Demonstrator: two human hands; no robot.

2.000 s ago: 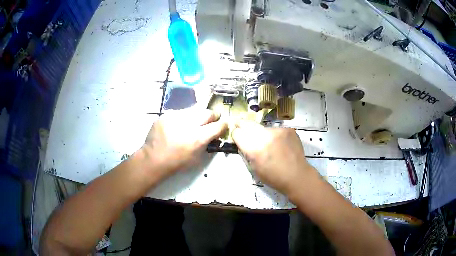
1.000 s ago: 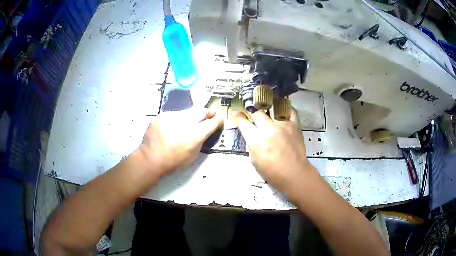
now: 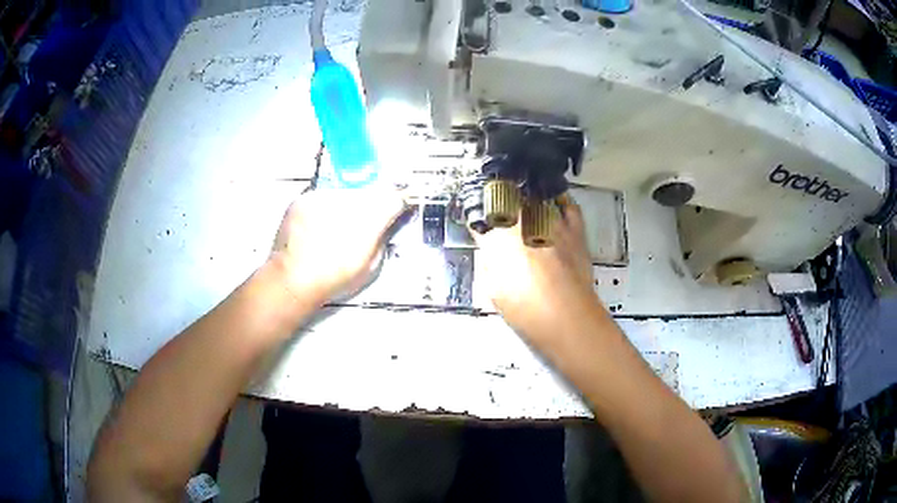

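My left hand (image 3: 334,241) lies on the machine bed left of the needle area, fingers bent and fingertips close to the presser foot (image 3: 434,223). My right hand (image 3: 536,275) is on the right of the foot, its fingers partly hidden behind the two ribbed brass knobs (image 3: 501,202). A small pale khaki patch, perhaps the fabric piece (image 3: 458,232), shows between foot and right hand. Glare and the hands hide most of it, so I cannot tell what either hand grips. The shiny slide plate (image 3: 458,280) is uncovered in front of the foot.
The off-white brother machine head (image 3: 629,108) spans the back and right. A black bracket (image 3: 536,152) holds the knobs. A bright blue lamp (image 3: 344,123) hangs left of the needle. A red-and-dark tool (image 3: 799,329) lies at right. Blue baskets stand at far left.
The hands have moved apart at the foot; my left hand is further left. The pale fabric visible between the fingertips earlier is now mostly out of sight. The view has shifted slightly.
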